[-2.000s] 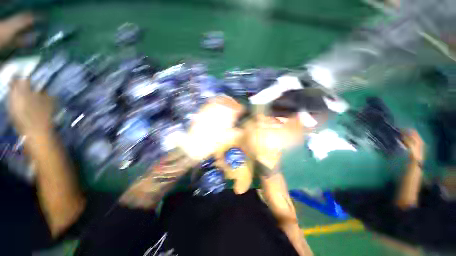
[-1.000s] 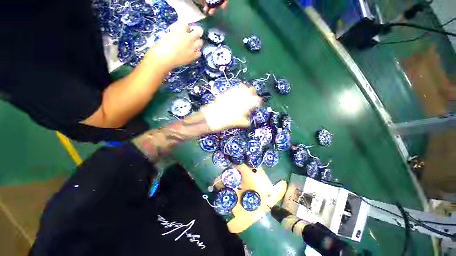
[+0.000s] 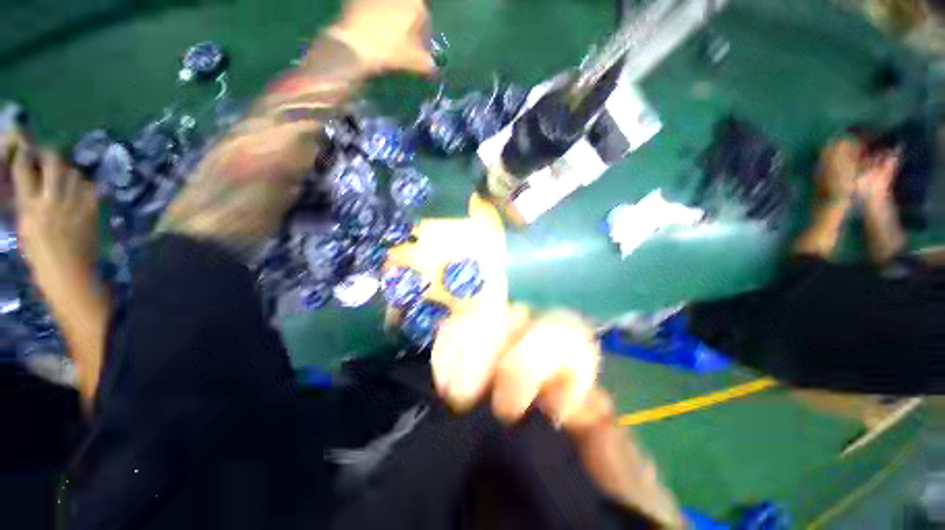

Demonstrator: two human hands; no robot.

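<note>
Blue-and-black round units (image 3: 358,181) lie heaped on the green bench. Several units (image 3: 463,276) sit on or beside the tan holding pad (image 3: 440,240). My left hand (image 3: 389,33) reaches over the heap to the far side, beside a small blurred unit; its fingers are unclear. My right hand (image 3: 518,362) is curled, close to my body, just below the pad; it is blurred and overexposed, so any content is hidden. The black electric screwdriver (image 3: 544,133) lies slanted across the white screw feeder (image 3: 629,116), beyond the pad.
A lone unit (image 3: 204,57) lies at the far left. A white scrap (image 3: 651,219) and a dark pile of small parts (image 3: 743,166) lie to the right. Another person's hand (image 3: 57,197) is at the left, and another person's hands (image 3: 860,176) are at the right. Blue items (image 3: 674,347) show below the bench edge.
The view has turned, bringing the right side of the bench in. My left hand has moved from over the heap to its far side. My right hand now shows near my body.
</note>
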